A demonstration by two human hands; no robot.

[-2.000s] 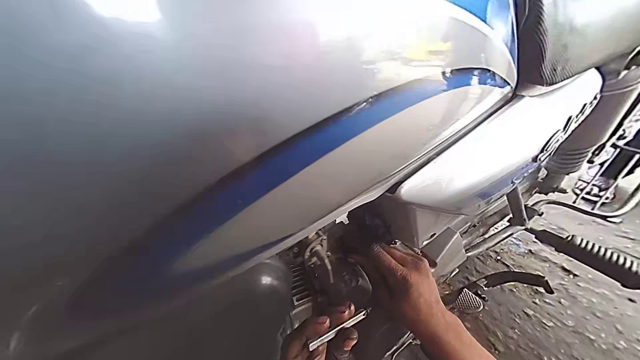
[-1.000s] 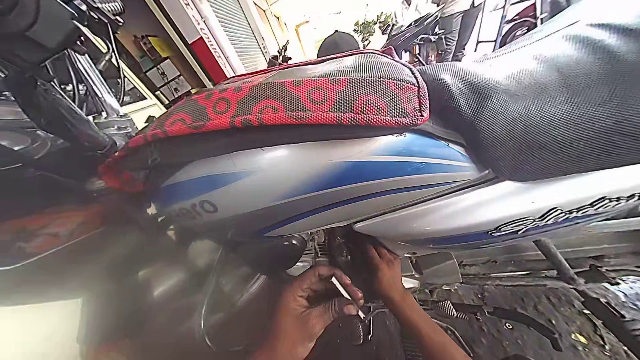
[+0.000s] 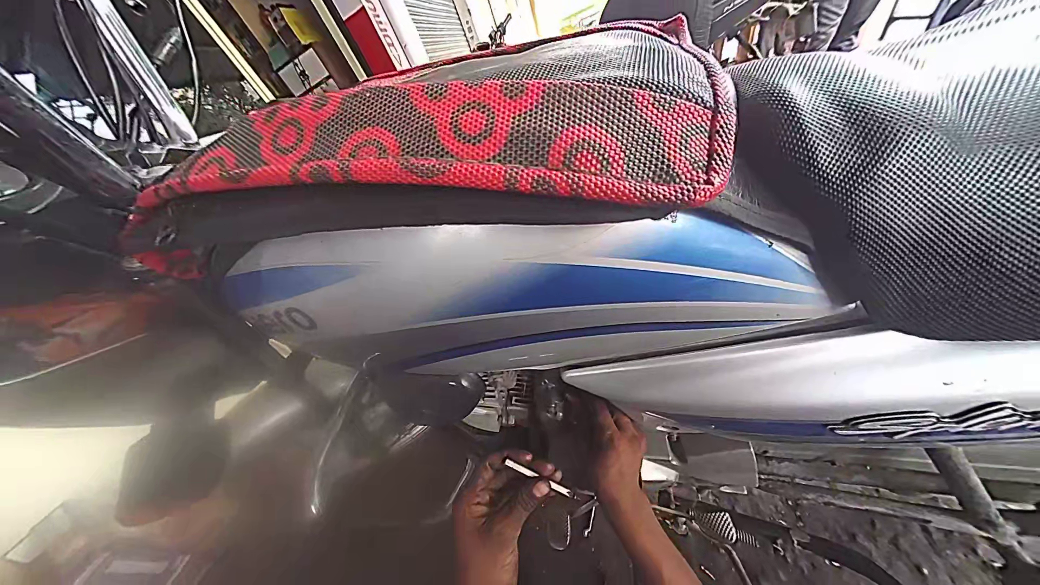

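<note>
My left hand (image 3: 508,496) is below the silver and blue fuel tank (image 3: 504,301) of a motorcycle, its fingers closed on a thin, light-coloured rod-like tool (image 3: 538,477). To its right, my right hand (image 3: 617,447) reaches up under the front end of the silver side panel (image 3: 780,382), beside dark parts near the finned engine (image 3: 508,390). Its fingertips are partly hidden, and whether they grip anything does not show.
A red and black patterned cover (image 3: 487,146) lies over the tank, with the textured black seat (image 3: 918,179) behind it. A footpeg (image 3: 723,524) and a pedal lever are at lower right. Blurred bodywork fills the left; a person's legs (image 3: 841,24) show behind.
The view has swung widely, bringing the tank cover and seat in. My left hand, close beneath the engine parts two seconds ago, is now lower, with the thin tool still in its fingers.
</note>
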